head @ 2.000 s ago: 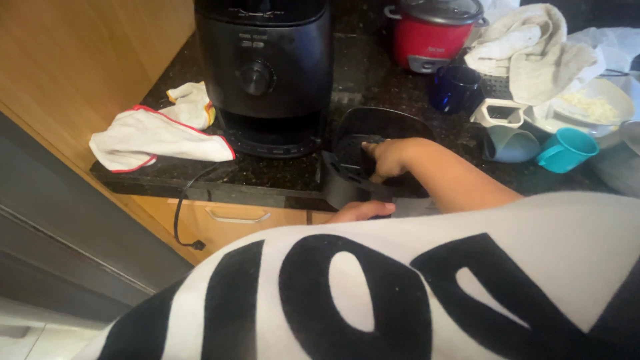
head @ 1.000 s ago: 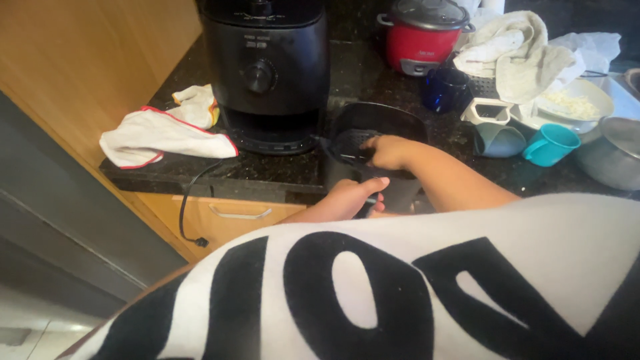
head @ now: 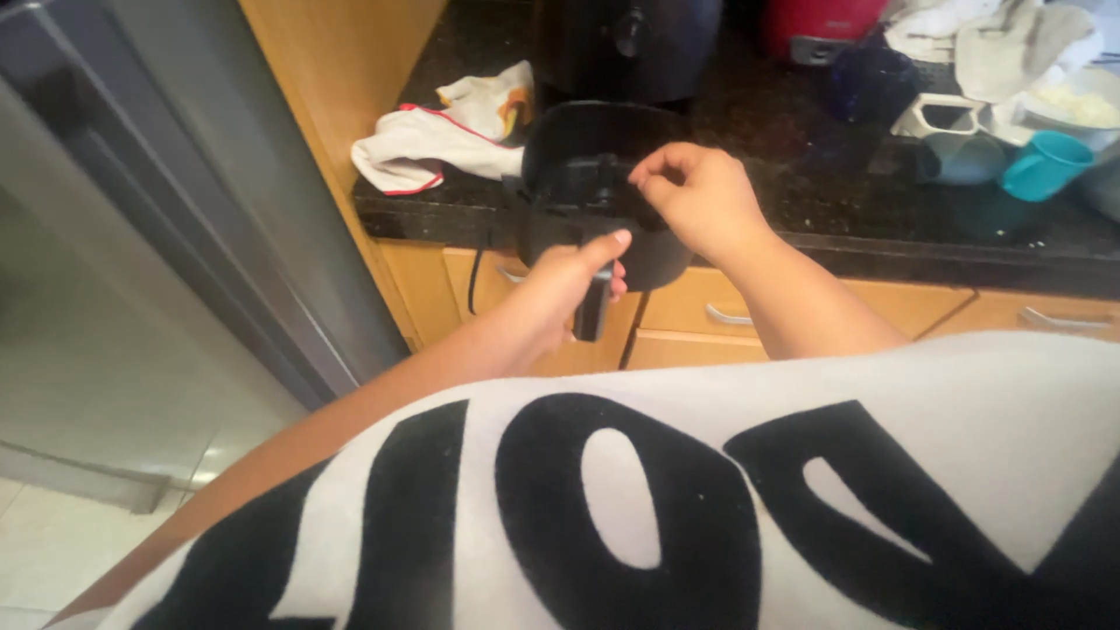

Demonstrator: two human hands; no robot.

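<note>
My left hand point(head: 577, 280) is closed around the handle of a black air fryer basket point(head: 647, 262), which is lifted over the counter's front edge. Over the basket's right side is my right hand point(head: 700, 192), thumb and fingertips brought close together; whether something small is between them cannot be told. The dark inside of the basket shows little detail. Behind it stands the black air fryer point(head: 626, 44), cut off by the top of the view. A white cloth with red trim point(head: 437, 153) lies just left of the basket.
On the dark stone counter point(head: 840, 201) stand a red rice cooker point(head: 822, 31), a dark blue cup point(head: 875, 79), a turquoise mug point(head: 1047, 166) and a bowl of pale food point(head: 1081, 101). Wooden drawers with handles point(head: 731, 317) are below; a grey refrigerator point(head: 175, 262) is at left.
The basket, held by my left hand, has moved left in front of the air fryer. My right hand has come up from inside it. The view has shifted.
</note>
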